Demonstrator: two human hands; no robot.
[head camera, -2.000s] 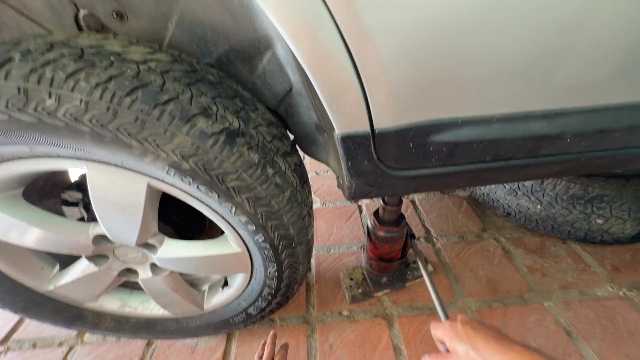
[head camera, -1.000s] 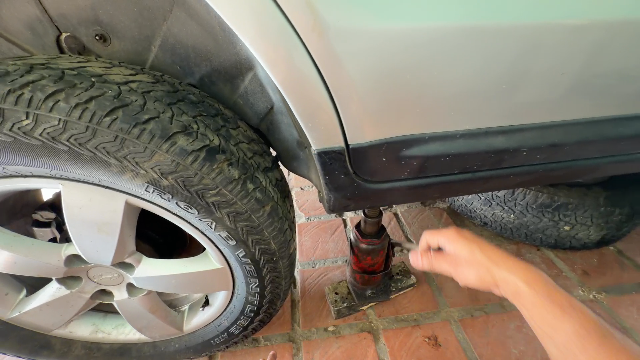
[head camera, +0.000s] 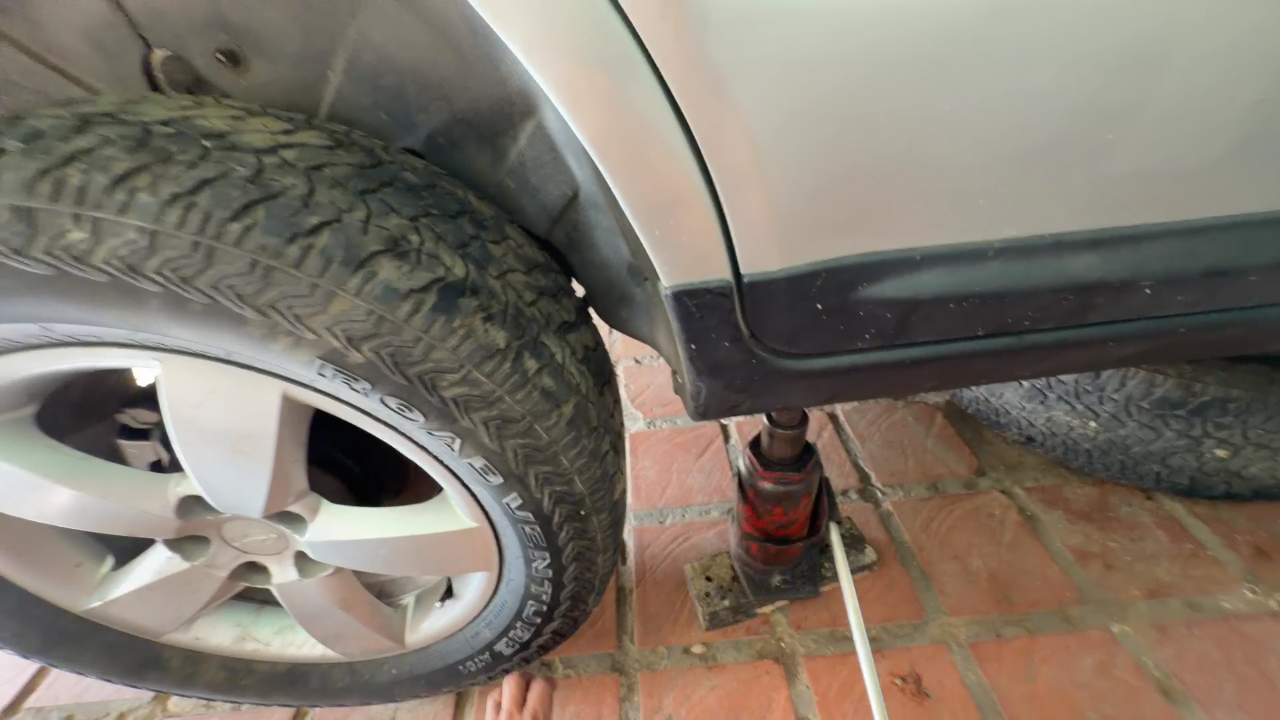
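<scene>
A red and black bottle jack stands upright on a worn flat block, its ram up against the underside of the car's dark sill. From the jack's right side a pale metal rod slopes down and leaves the picture at the bottom edge. My right hand is out of view, so its hold on the rod cannot be told. What look like fingertips of my left hand show at the bottom, just below the tyre; the rest is cut off, and nothing held is visible.
A large treaded tyre on a silver alloy wheel fills the left, beneath the wheel arch. The silver car door spans the upper right. Another tyre lies on the red tile floor, partly under the sill.
My right hand, at the rod in both earlier frames, has left the view. The rod reached higher beside the jack one second ago and now slopes down to the bottom edge.
</scene>
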